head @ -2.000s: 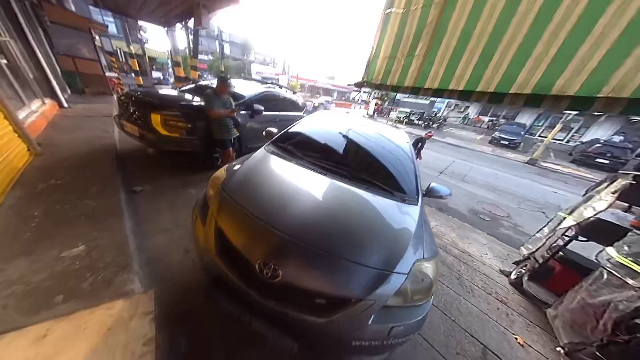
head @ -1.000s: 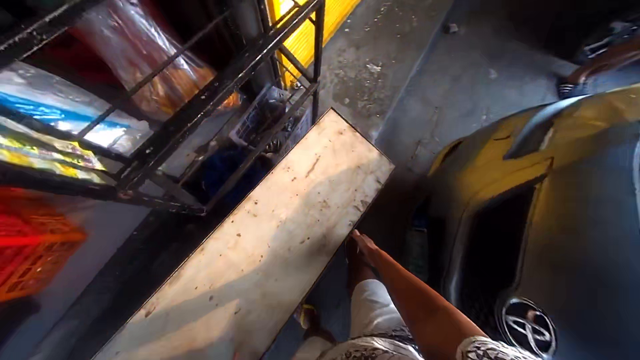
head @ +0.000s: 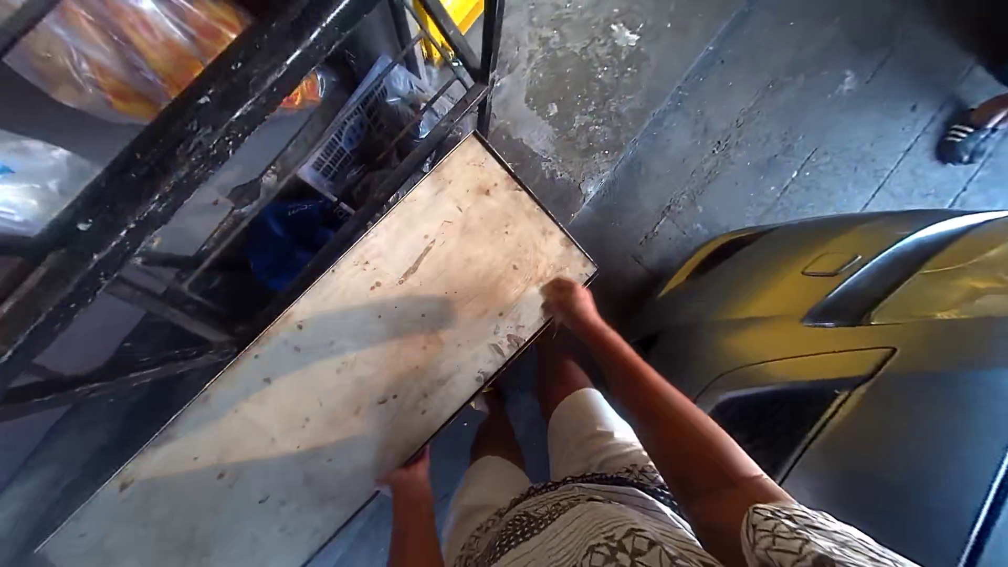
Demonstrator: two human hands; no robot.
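A long, stained, pale board with a thin dark edge (head: 339, 370) lies diagonally in front of my body, between a black metal rack and a car. My right hand (head: 570, 305) grips the board's near edge close to its right corner, fingers curled over the top. Further down the same edge, my left hand (head: 408, 472) holds the board, its fingers partly hidden at the edge. What supports the board underneath is hidden.
The black metal rack (head: 173, 118) stands along the board's far side, with plastic-wrapped goods, a white plastic basket (head: 346, 134) and a blue item (head: 287, 236). A grey car (head: 906, 441) is close on my right. Another person's foot (head: 965, 138) shows at upper right.
The view has swung down from the street and cars to the board. My right hand has closed over the board's edge, and my left hand has come into view on it.
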